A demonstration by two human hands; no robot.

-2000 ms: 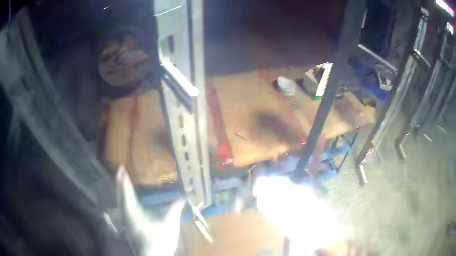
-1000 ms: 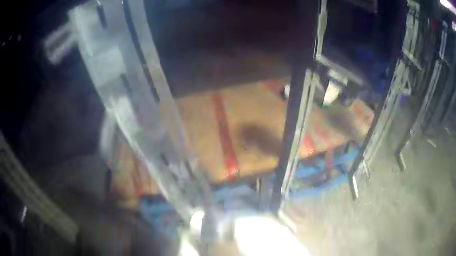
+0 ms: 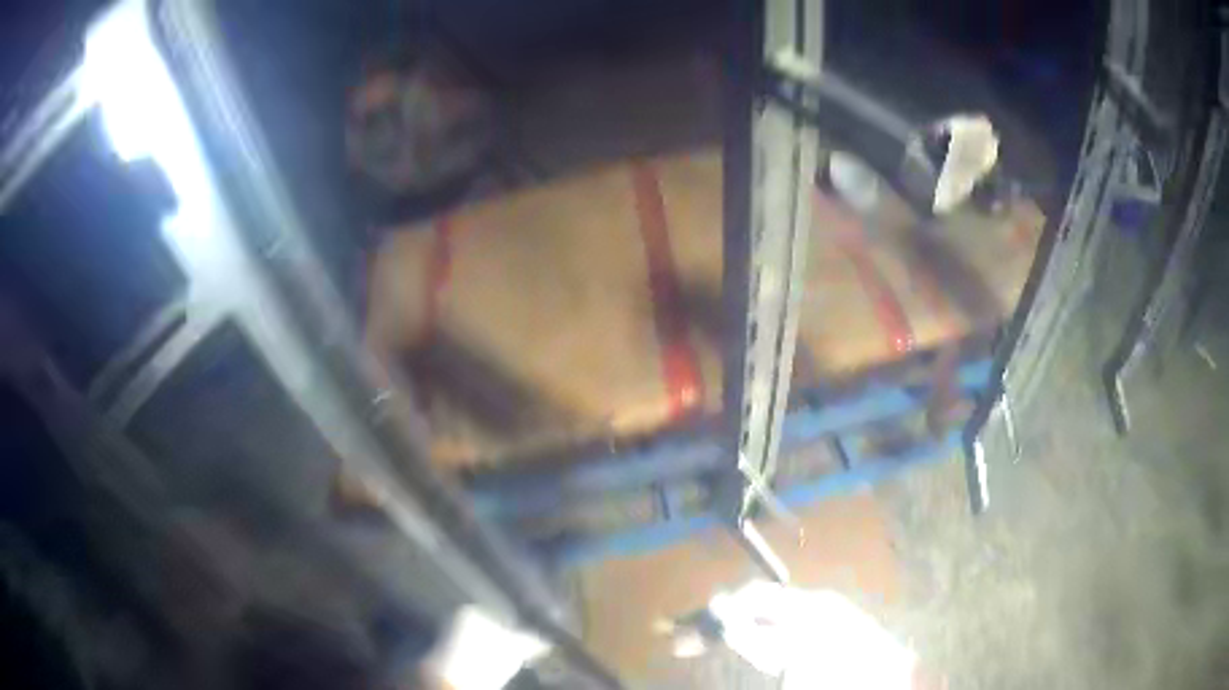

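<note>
A long steel upright slants from the upper left to the bottom centre, close to me, its upper part glaring white. My left hand, a white glove, is at its lower part, seemingly touching it; its fingers are too blurred to tell a grip. My right hand is an overexposed white blur at the bottom, below a slotted upright; fingertips point left and no held thing can be made out. That upright stands nearly vertical, with a short bright foot at its lower end.
Behind stands a blue frame topped with cardboard with red stripes. A white carton and a small white round thing are on its far end. More uprights hang or stand at right. Tan cardboard lies below the frame.
The near upright still slants but sits further left and glares white at its top. The slotted upright beyond shows more face-on. My right hand has moved slightly right.
</note>
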